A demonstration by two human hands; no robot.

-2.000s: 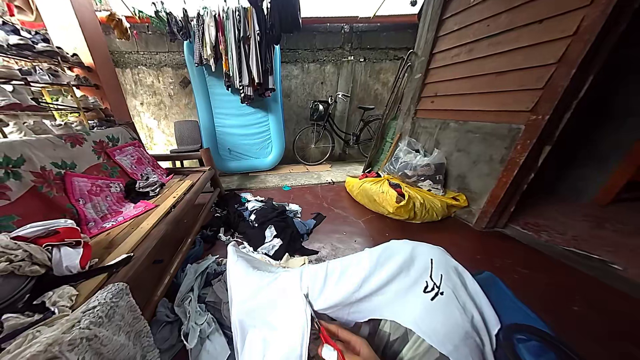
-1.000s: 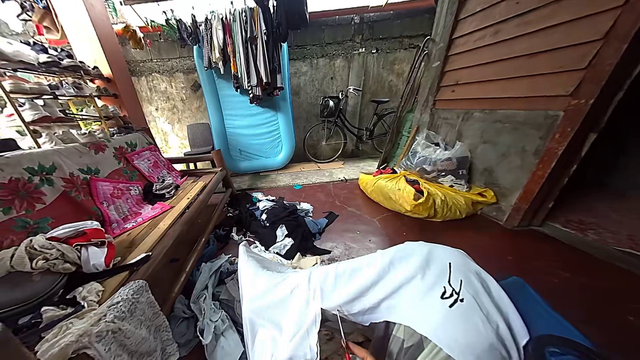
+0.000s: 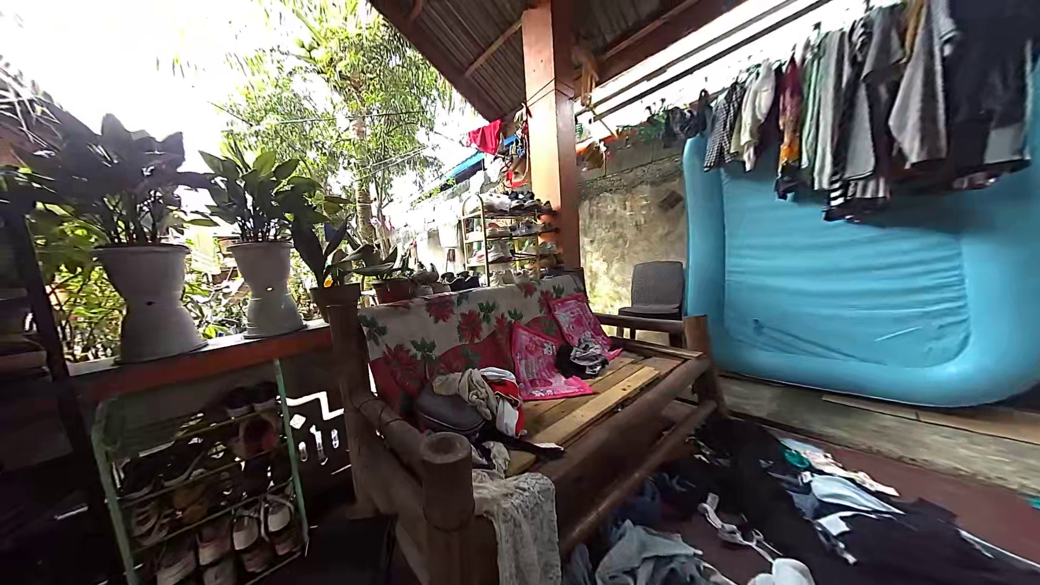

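Note:
Neither of my hands shows in the head view now, and the white cloth and the red-handled tool are out of frame too. A wooden bench (image 3: 601, 402) stands in the middle, with a floral cover (image 3: 471, 325) over its back. Pink cushions (image 3: 540, 366) lean there, and a small heap of clothes (image 3: 479, 398) lies on the seat. Knitted cloth (image 3: 524, 520) hangs over the near end of the bench. Dark and pale clothes (image 3: 764, 479) are piled on the floor at the lower right.
A green shoe rack (image 3: 203, 496) is at the lower left, below a ledge with potted plants (image 3: 154, 301). A post (image 3: 552, 146) rises behind the bench. Hanging clothes (image 3: 853, 106) partly cover a blue inflatable pool (image 3: 845, 276) leaning upright. A grey chair (image 3: 656, 288) stands beside it.
The view has swung far to the left. My hand, the red-handled tool and the white cloth, low in the earlier frames, have left the view.

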